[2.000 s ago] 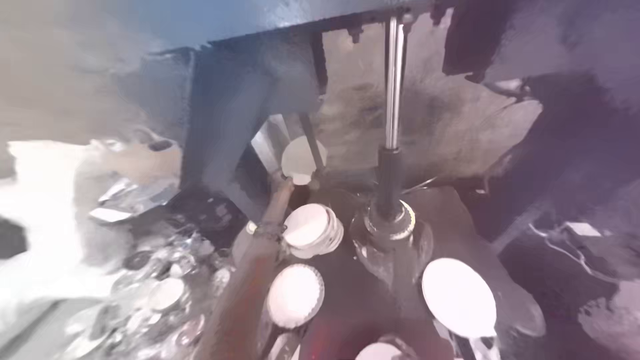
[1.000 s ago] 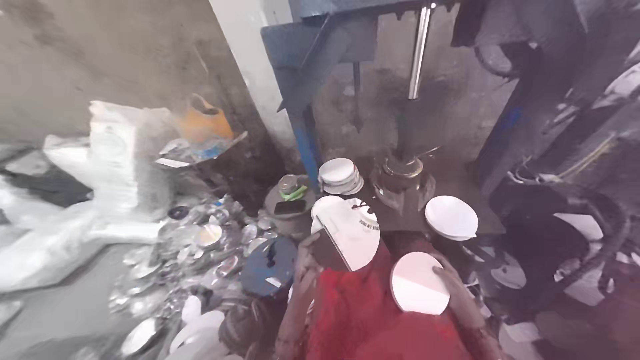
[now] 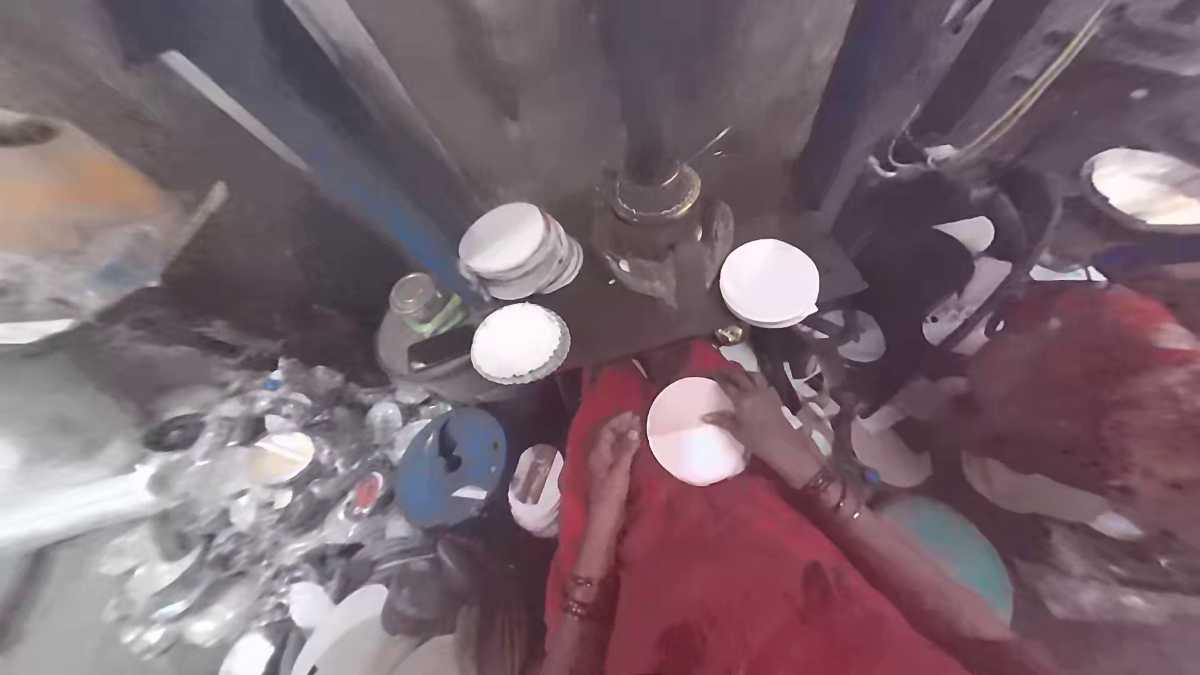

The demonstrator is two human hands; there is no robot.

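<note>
My right hand (image 3: 755,422) holds a round pinkish-white disc (image 3: 696,448) by its right side, above the red cloth over my lap. My left hand (image 3: 614,445), fingers curled, is just left of the disc with nothing visible in it. Beyond my hands a dark press table (image 3: 609,323) bears a stack of white discs (image 3: 506,246), a scalloped white disc (image 3: 518,343) at its left edge and another pile of white discs (image 3: 769,281) at the right. Between them stands the round metal die (image 3: 656,197) under the press ram.
Left of the table are a glass jar (image 3: 416,298) on a round stand and a blue round lid or container (image 3: 452,467). A heap of shiny scraps (image 3: 272,487) covers the floor at left. Blue press frame bars (image 3: 375,206) rise behind; a person in red (image 3: 1087,375) is at right.
The printed white sheet or disc that was at my left hand is no longer in it. My right hand still holds the pinkish-white disc. The view has tilted down.
</note>
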